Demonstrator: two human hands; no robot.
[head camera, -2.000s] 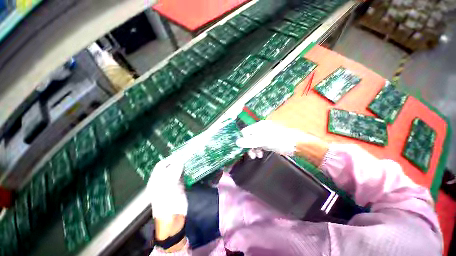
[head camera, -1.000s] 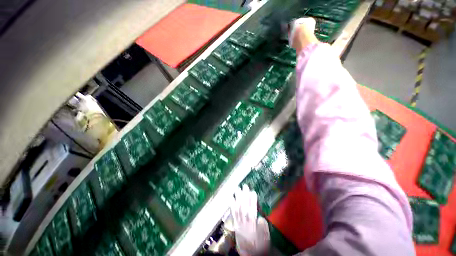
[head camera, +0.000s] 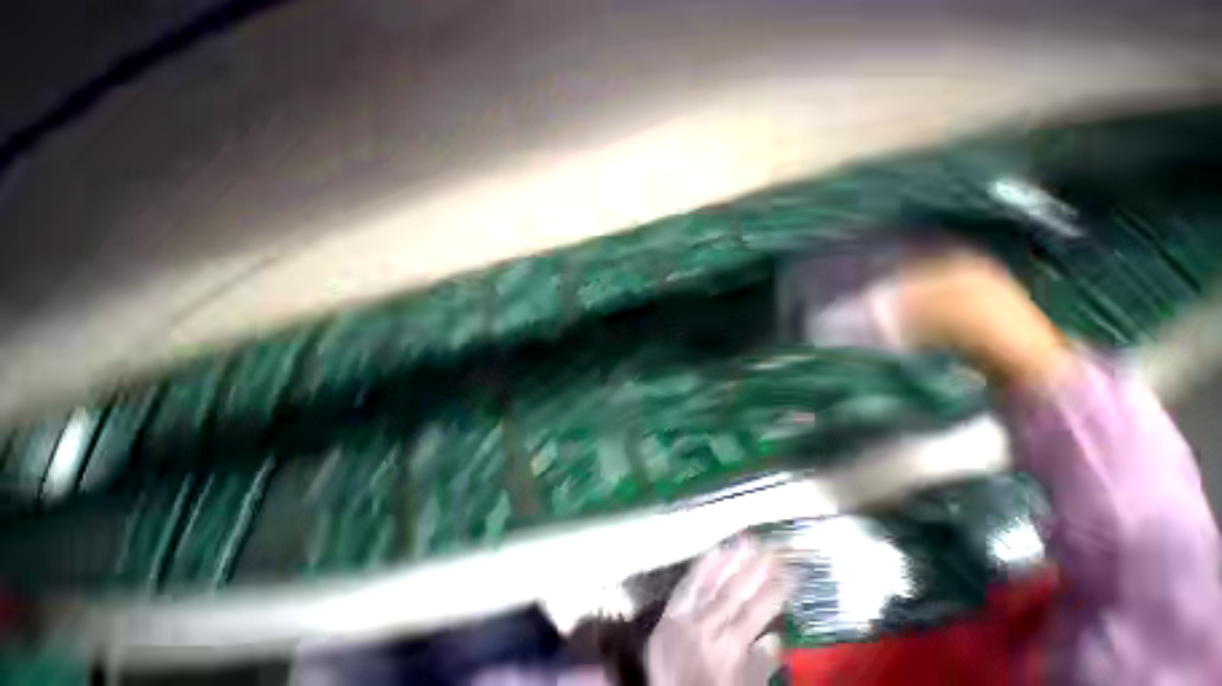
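Note:
The view is strongly blurred. My right hand (head camera: 864, 319), in a white glove, is over the dark middle of the belt (head camera: 670, 319). A dark greyish shape lies against its fingers; I cannot tell whether it is a held board. My left hand (head camera: 724, 610), gloved, is at the bottom centre by the near rail, fingers apart, with nothing seen in it. Green circuit boards (head camera: 590, 456) lie in rows on the belt. A shiny set-aside board (head camera: 844, 576) lies just right of my left hand.
The pale near rail (head camera: 402, 583) runs between the belt and me. Red mat (head camera: 925, 657) shows at the bottom right. A large pale curved surface (head camera: 536, 174) spans the top. My pink right sleeve (head camera: 1126, 496) crosses the right side.
The view has swung and blurred. The board held between both hands two seconds ago is no longer there. My right arm, reaching far up the belt one second ago, is now lower in the picture.

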